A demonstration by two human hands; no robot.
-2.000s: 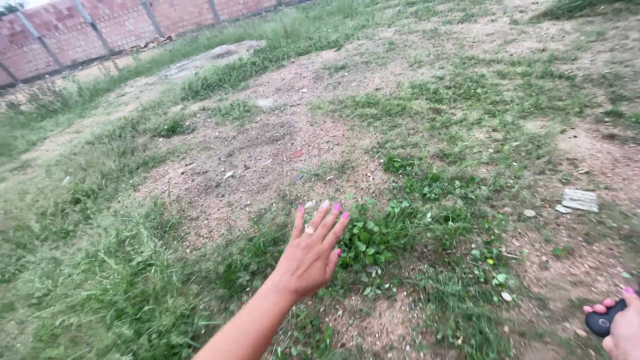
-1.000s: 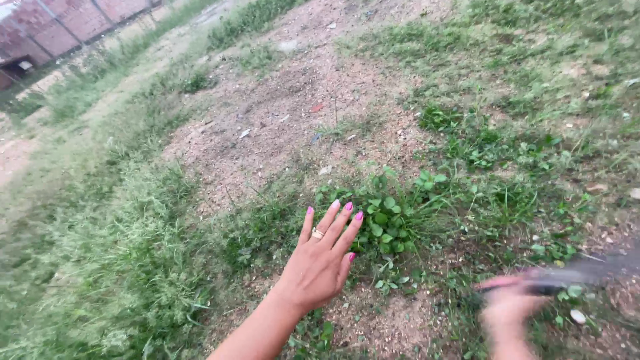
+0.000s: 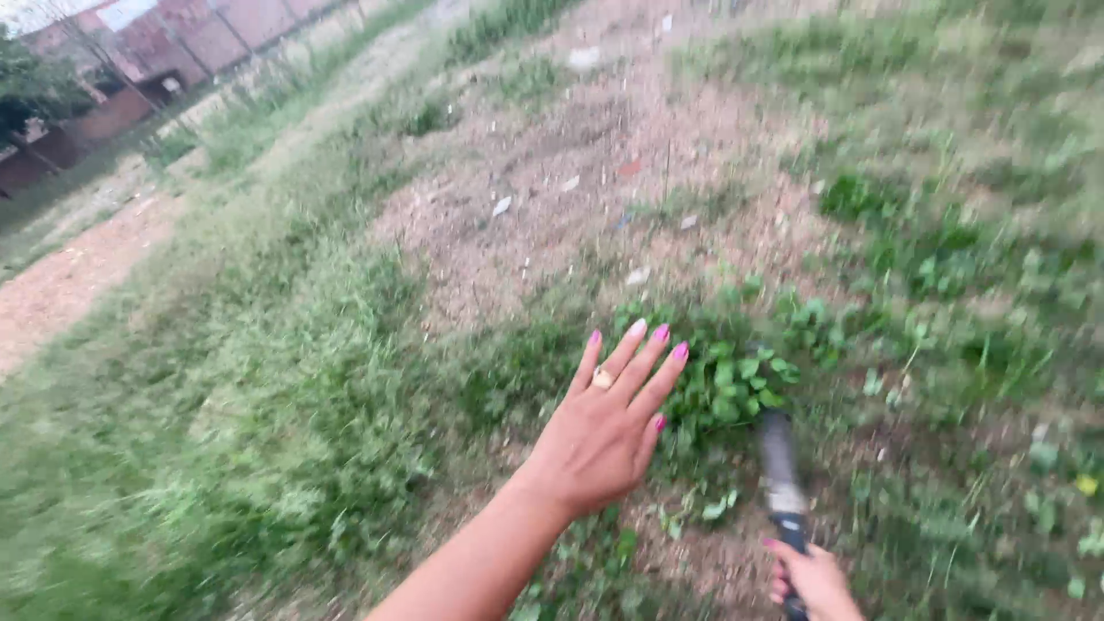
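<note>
My left hand (image 3: 604, 431), with pink nails and a ring, is stretched out palm down above the ground, fingers a little apart and holding nothing. Just right of its fingertips grows a low clump of broad-leaved green weeds (image 3: 729, 384). My right hand (image 3: 811, 578) is closed around the black handle of a long-bladed tool (image 3: 780, 457), which looks like a machete. Its dark, blurred blade points up and away from me, and the tip meets the lower right edge of the weed clump, where leaves partly hide it.
Taller grass (image 3: 319, 414) covers the left side. Beyond my left hand lies a patch of bare gravelly soil (image 3: 517, 216) with small light scraps and a reddish fragment (image 3: 630, 168). A brick wall (image 3: 198, 43) and a tree (image 3: 39, 90) stand far back at the left.
The tool's blade has swung from pointing right to pointing away from me, against the weeds. My left hand stays outstretched near the clump. The view has shifted, bringing in the tree.
</note>
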